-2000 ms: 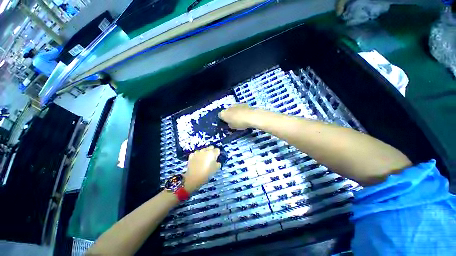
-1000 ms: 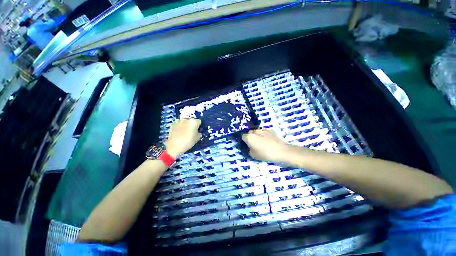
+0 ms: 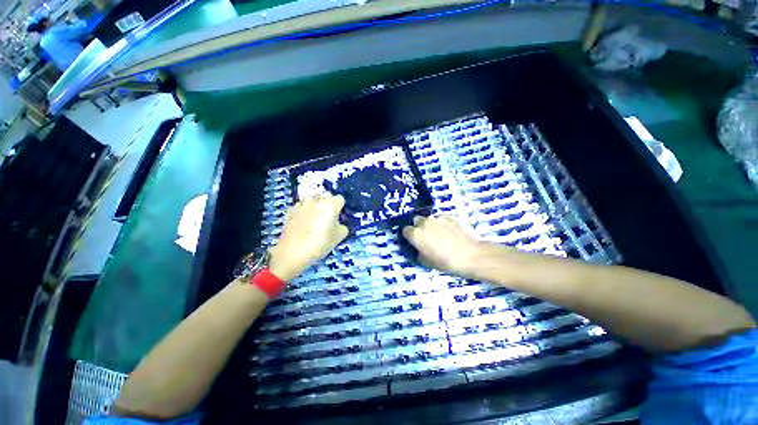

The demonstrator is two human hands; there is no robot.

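A small flat black tray rests on rows of silver metal parts inside a large black tray. Small white parts are heaped at its left and back edges and scattered thinly at its right side. My left hand, with curled fingers, is at the small tray's lower left corner; its fingertips are partly hidden. My right hand is curled just below the tray's lower right corner, with a small dark piece at its fingertips.
The large tray's dark walls surround both hands. A white crumpled item lies right of it on the green bench. Clear plastic bags lie at the back right. A person in blue is far back left.
My right hand has left the inside of the small tray and moved below its right corner. My left hand has moved up and left to the tray's corner. The view has shifted slightly.
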